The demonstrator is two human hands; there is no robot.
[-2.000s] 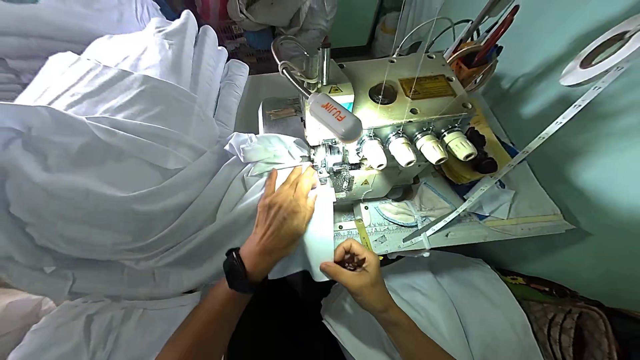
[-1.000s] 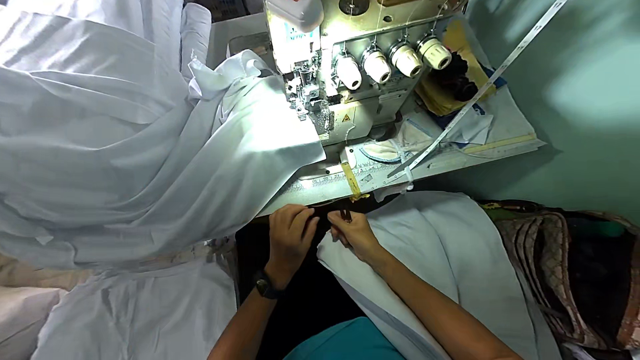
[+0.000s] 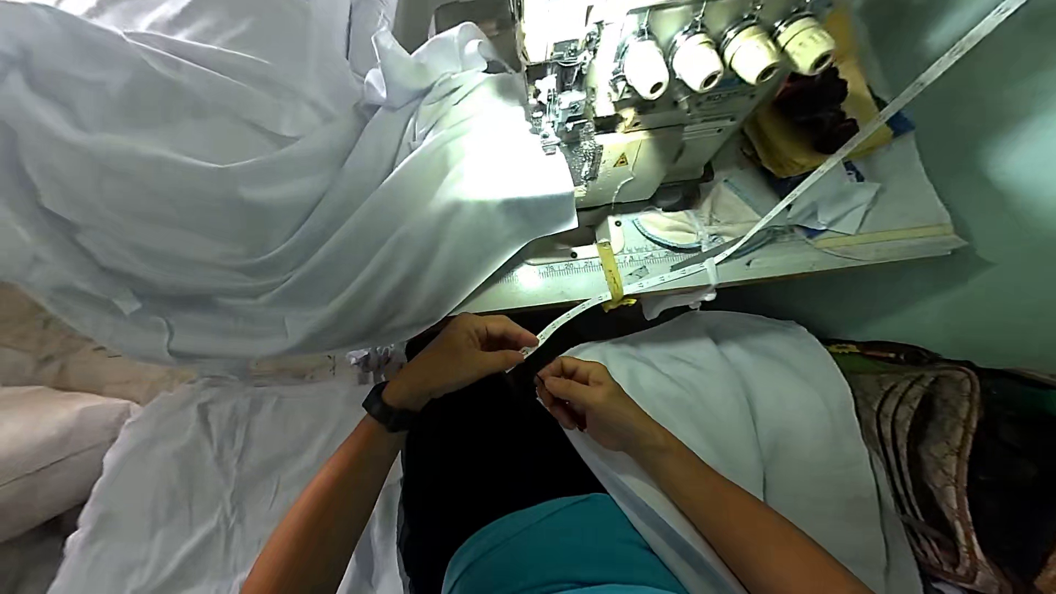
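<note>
My left hand [image 3: 466, 355], with a dark watch on its wrist, pinches the lower end of a white tape measure [image 3: 577, 311] between thumb and fingers. The tape runs up over the table edge to the wall on the right. My right hand [image 3: 590, 400] is just to the right and lower, fingers curled together over my lap beside a white cloth [image 3: 718, 388]; whether it pinches anything small cannot be told. A large white fabric [image 3: 330, 206] lies at the left, its corner reaching the needle area of an overlock sewing machine [image 3: 652, 157].
A ruler strip [image 3: 561, 268] and a yellow band [image 3: 610, 272] are at the front edge of the table. Yellow cloth [image 3: 767, 144] and paper scraps [image 3: 837, 198] lie right of the machine. More white cloth [image 3: 223, 470] hangs at lower left; a patterned brown fabric [image 3: 924, 445] is at right.
Both hands have left the fabric by the machine and come down over my lap. The left hand now holds the tape's end. The view has shifted down.
</note>
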